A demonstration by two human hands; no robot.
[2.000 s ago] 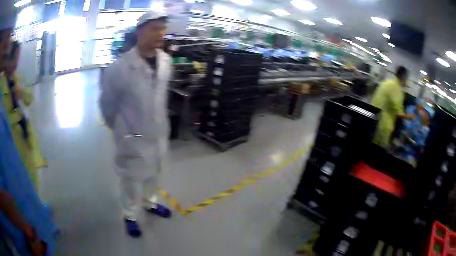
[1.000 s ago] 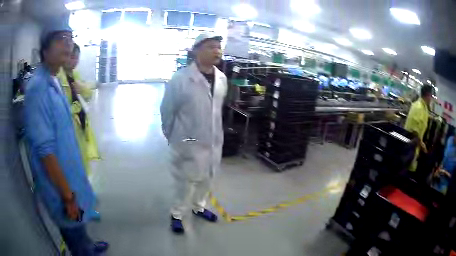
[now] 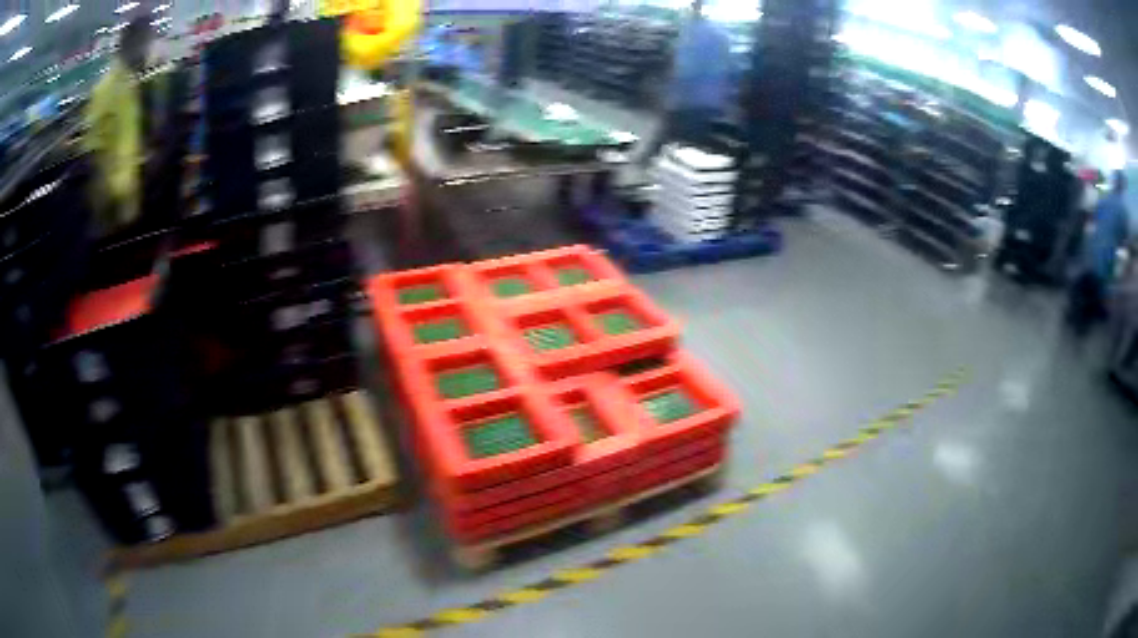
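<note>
Neither of my hands is in the picture. Nearest in front are red-orange compartment trays, stacked in layers on a low wooden pallet, with green boards lying in their pockets. To their left, tall stacks of black ESD bins with white labels stand beside and on a wooden pallet. A flat red-orange sheet or tray shows inside a black bin at the left. The view is blurred by motion.
Yellow-black floor tape runs in front of the pallets. A green-topped table stands behind. White stacked boxes sit on a blue pallet. Dark racks stand at right. People in yellow and blue clothing show blurred.
The view has swung right. The people in white and blue coats at the left have left the picture. The black bins now show at the left, and the red-orange trays have come fully into view.
</note>
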